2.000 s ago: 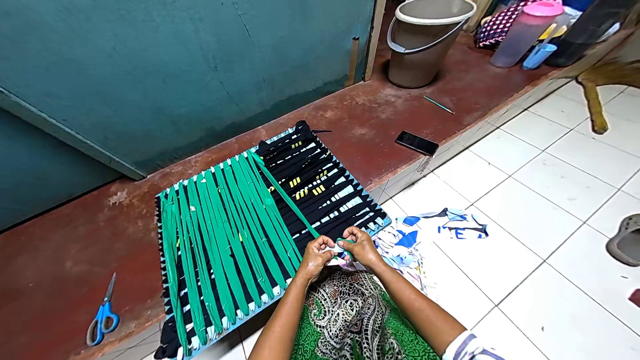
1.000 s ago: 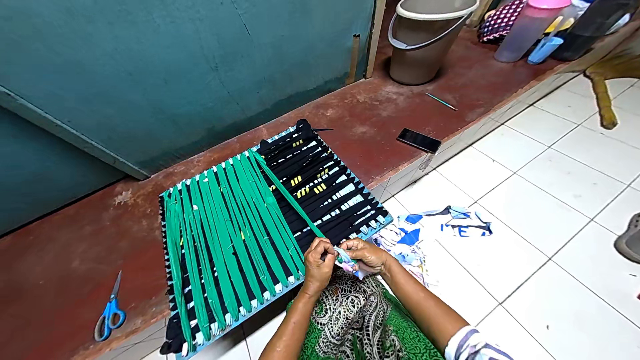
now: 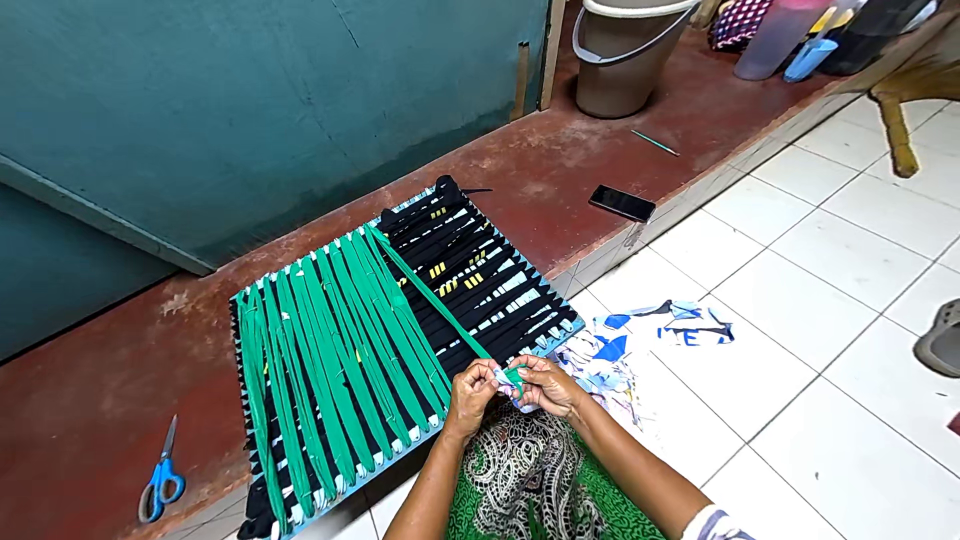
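Note:
A blue peg frame (image 3: 559,337) lies slanted on the red ledge, strung with black fabric strips (image 3: 480,277) and, over its left part, green fabric strips (image 3: 330,300). One green strip (image 3: 435,300) runs taut from the frame's far edge to my hands. My left hand (image 3: 474,394) pinches the strip's near end where it meets a white and blue printed fabric strip (image 3: 504,380). My right hand (image 3: 547,386) grips the same join from the other side, a green end showing at its fingertips. The exact form of the join is partly hidden by the fingers.
Blue-handled scissors (image 3: 163,480) lie at the left. Printed fabric scraps (image 3: 600,360) spread over the white tiles by the frame. A black phone (image 3: 622,203), a pencil (image 3: 655,142) and a brown bucket (image 3: 619,67) are on the ledge. An animal's leg (image 3: 895,135) and a grey clog (image 3: 941,337) are at right.
My hands have shifted slightly about the join of the green and printed fabric. A green end now shows between the right fingers, where one second ago mostly printed fabric showed.

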